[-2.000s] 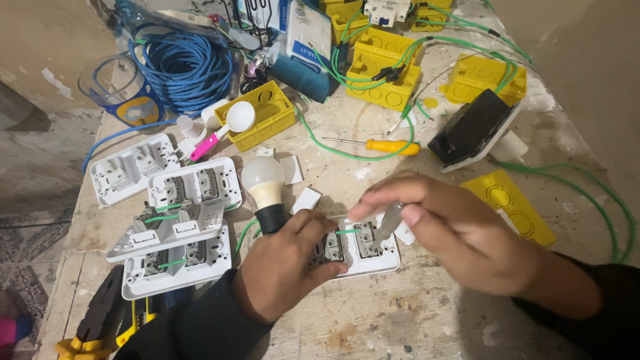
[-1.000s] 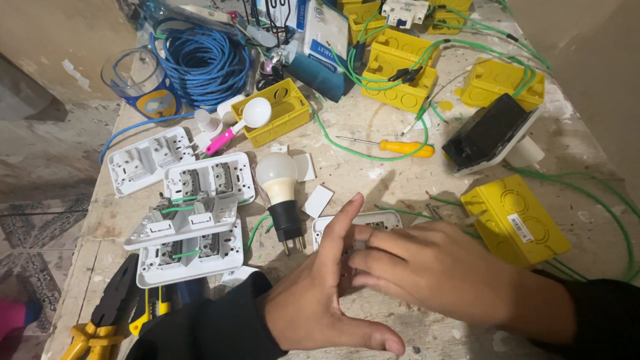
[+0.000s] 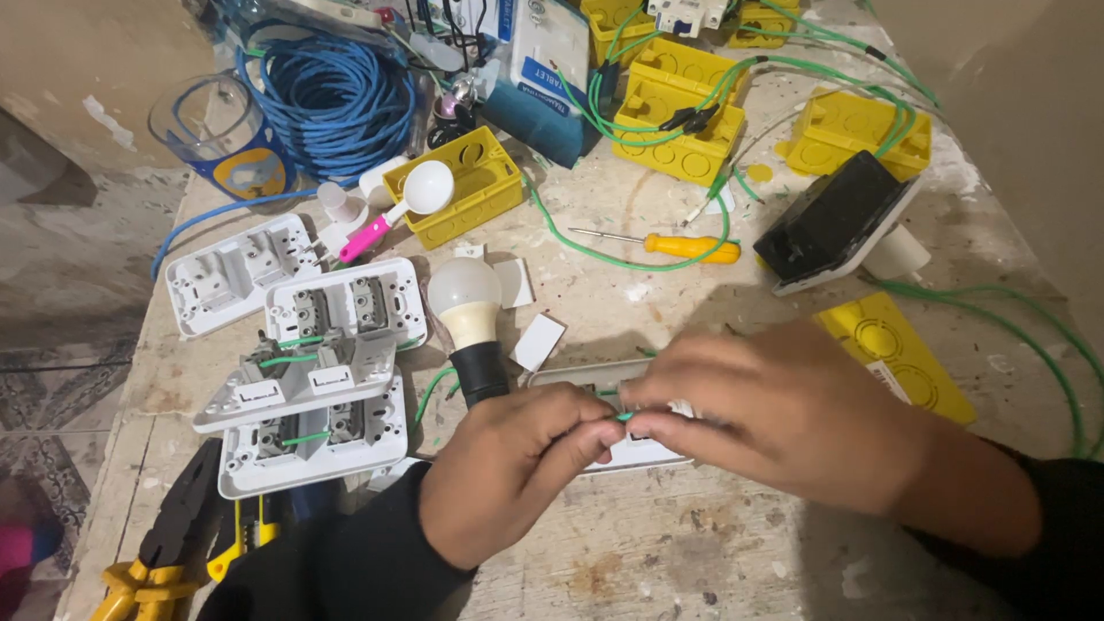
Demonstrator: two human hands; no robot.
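Note:
Between the fingertips of my left hand (image 3: pixel 526 466) and my right hand (image 3: pixel 759 405) is a short piece of green wire (image 3: pixel 624 417), pinched from both sides. Beneath my fingers lies a white socket plate (image 3: pixel 561 376), partly hidden by both hands. Just left of it a light bulb (image 3: pixel 466 297) in a black socket rests on the table. Several white plates with grey switch or socket modules (image 3: pixel 341 302) are stacked further left, some joined by short green wires.
An orange-handled screwdriver (image 3: pixel 690 248), yellow electrical boxes (image 3: pixel 681 129) with green wires and a black box on a white plate (image 3: pixel 832 220) lie beyond and right. Coiled blue cable (image 3: pixel 336 103), a glass mug (image 3: pixel 233 164) and a pink-handled spoon (image 3: pixel 366 239) stand back left; pliers (image 3: pixel 177 517) lie front left.
Two seconds ago my right hand held a tool over the plate; it is no longer seen in my hand. My fingertips have come together around the green wire.

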